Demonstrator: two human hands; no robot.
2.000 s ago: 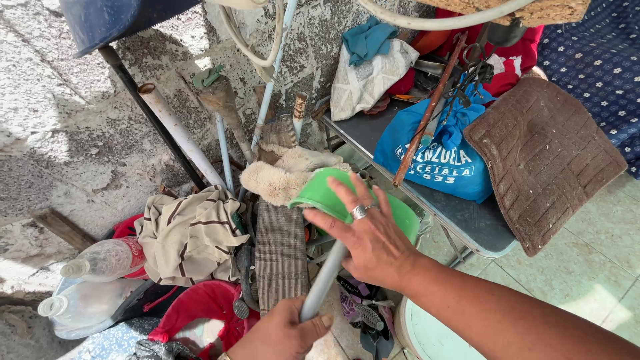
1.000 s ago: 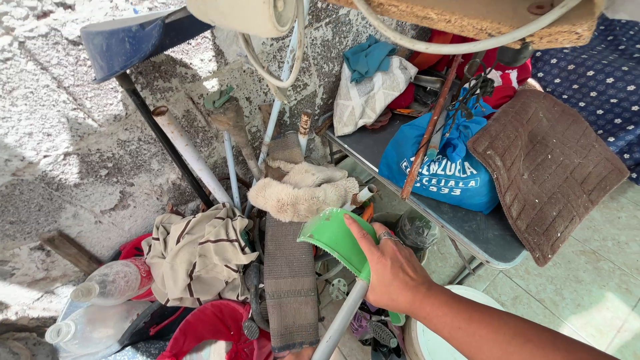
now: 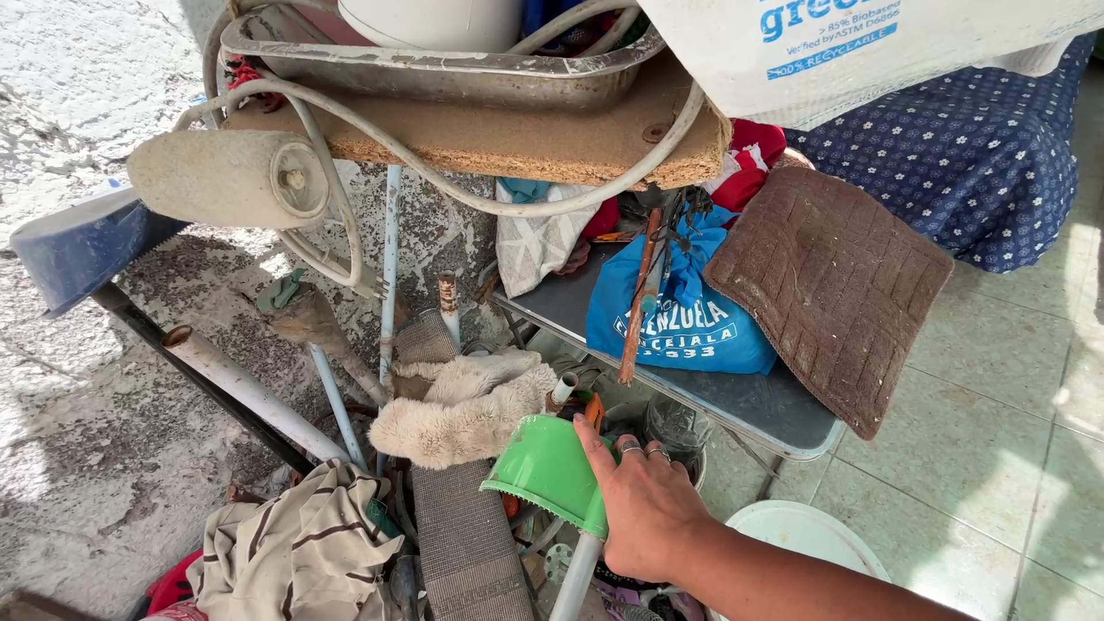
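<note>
A green plastic dustpan head (image 3: 552, 466) with a toothed edge is at the lower middle, fixed to a grey tubular handle (image 3: 576, 580) that runs down out of the frame. My right hand (image 3: 651, 496), with rings on its fingers, grips the green part from its right side, fingertips along its top. My left hand is out of view. Behind the green part lies a cream fluffy cloth (image 3: 470, 410), over a grey woven strap (image 3: 466, 535). A beige striped cloth (image 3: 297, 548) lies to the left.
Overhead juts a chipboard shelf (image 3: 483, 142) with a metal tray (image 3: 431, 73) and a looped cable (image 3: 379, 121). A dark folding table (image 3: 733, 388) holds a blue bag (image 3: 673, 310) and a brown mat (image 3: 837, 285). Pipes (image 3: 259, 392) lean against the rough wall. A white lid (image 3: 806, 539) is at lower right.
My left hand, on the grey handle two seconds ago, has left the view. My right hand stays on the green head, which has tilted. The view has shifted, showing more of the shelf.
</note>
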